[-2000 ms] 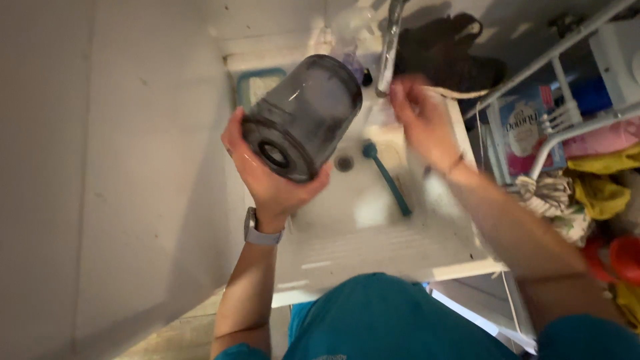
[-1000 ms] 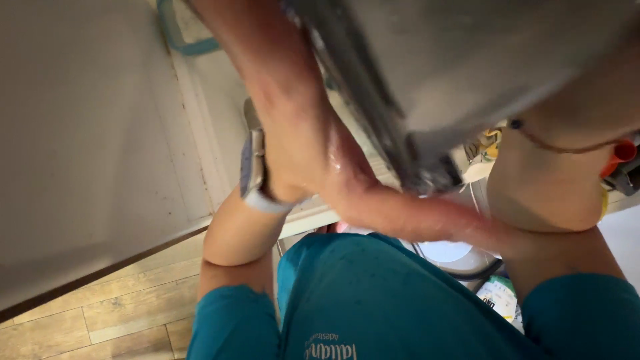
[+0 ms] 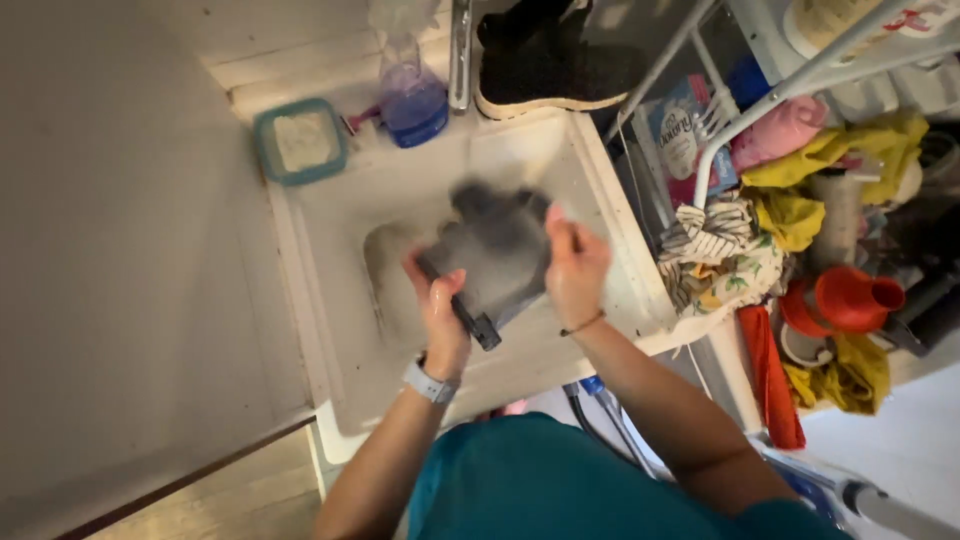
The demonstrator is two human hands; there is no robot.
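Note:
Over a white utility sink (image 3: 360,390), my left hand (image 3: 444,315) grips the near left edge of a dark grey plastic part (image 3: 487,259), blurred by motion. Its exact kind cannot be told. My right hand (image 3: 576,266) is at the part's right edge, with thumb and fingers closed on it or against it; the blur hides the contact. A transparent, greyish lower face of the part shows between the hands. A rounded clear or grey shape (image 3: 386,262) lies in the basin left of the part.
A teal-rimmed container (image 3: 300,142), a blue-purple bottle (image 3: 415,112) and a chrome faucet (image 3: 460,52) line the back of the sink. A black shoe (image 3: 555,67) stands behind it. On the right, a white wire rack (image 3: 709,150) borders cloths (image 3: 795,217) and an orange-red funnel-like object (image 3: 847,300).
Two seconds ago my left hand held a dark translucent canister and my right hand was by the faucet. Now both hands are low over the basin at a differently shaped dark part.

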